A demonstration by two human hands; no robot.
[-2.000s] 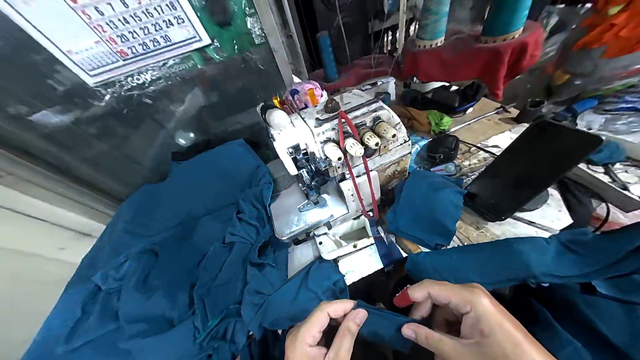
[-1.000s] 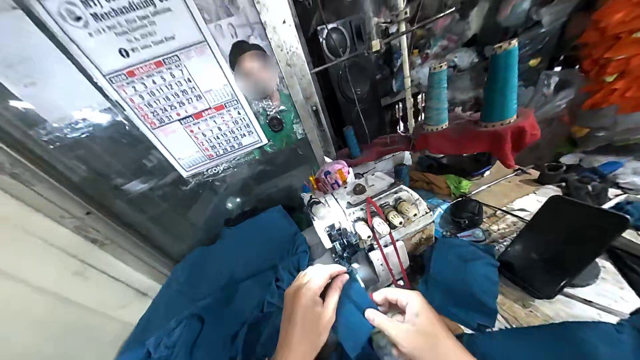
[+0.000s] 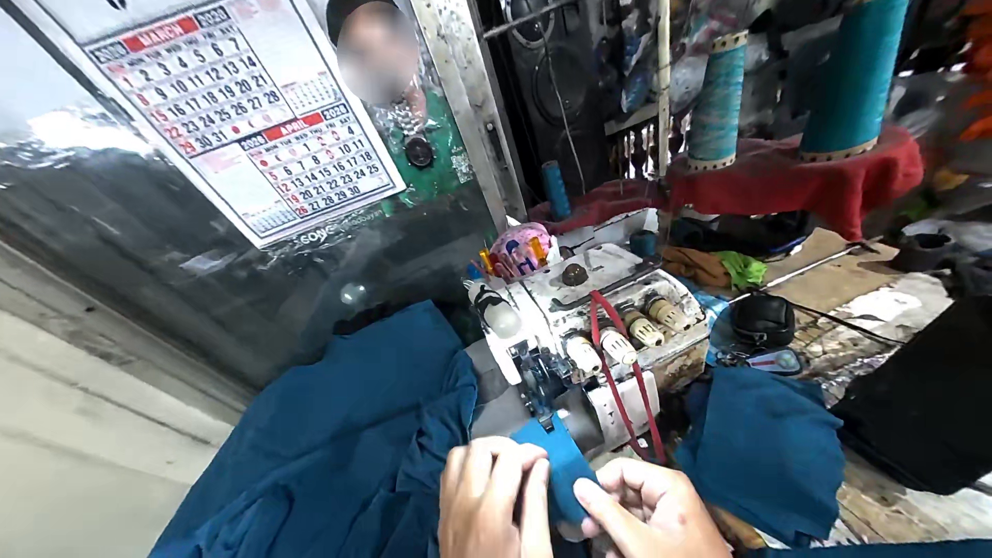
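Observation:
A narrow strip of blue fabric (image 3: 567,463) lies with its far end at the presser foot of a white overlock sewing machine (image 3: 612,310). My left hand (image 3: 492,496) rests on the strip's left edge, fingers bent and close together. On the right side, my right hand (image 3: 651,508) pinches the strip between thumb and fingers. A red cord loop (image 3: 612,380) hangs over the machine's tension dials. Left of the machine spreads a large pile of blue fabric (image 3: 341,418). The near end of the strip is partly hidden by my hands.
Folded blue cloth (image 3: 763,449) lies right of the machine, beside a small black pouch (image 3: 762,318) and a black object (image 3: 922,395). Teal thread cones (image 3: 717,105) stand on red cloth (image 3: 790,182) behind. A calendar (image 3: 256,116) hangs on the glass at the left.
Two seconds ago both hands held the fabric in front of the machine, nearer me. They have since brought the strip up to the presser foot. The view has shifted noticeably.

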